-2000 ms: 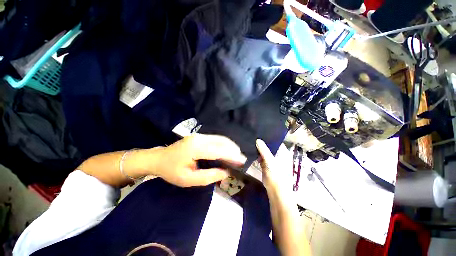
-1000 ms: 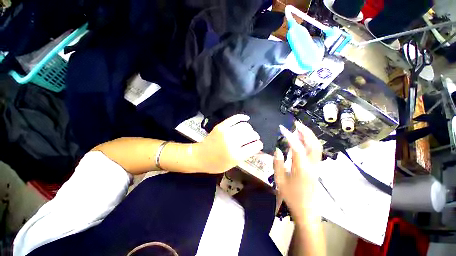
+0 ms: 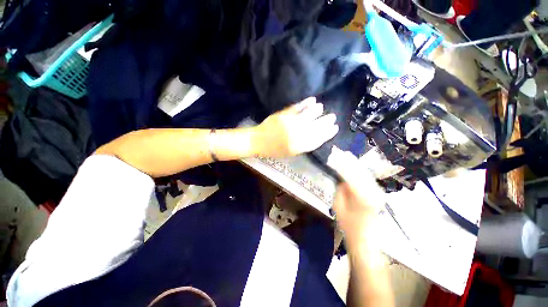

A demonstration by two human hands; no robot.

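A dark cloth panel [image 3: 336, 102] lies on the white machine table at the needle area of the dark, oily overlock machine [image 3: 462, 120]. My left hand [image 3: 297, 129] rests on the cloth left of the needle, fingers spread. My right hand [image 3: 354, 183] is at the cloth's near edge, slightly blurred; its fingertips pinch the edge. The presser foot is too dark and small to make out.
Scissors [image 3: 512, 102] stand at the right. A black strip [image 3: 450, 210] and a thin metal tool [image 3: 401, 220] lie on the table [image 3: 438, 252]. A turquoise basket [image 3: 72, 72] is at the left, a red crate [image 3: 490, 288] lower right.
My left hand has moved up and right from the table's front edge onto the cloth. My right hand has left the raised open pose and come to the cloth's edge.
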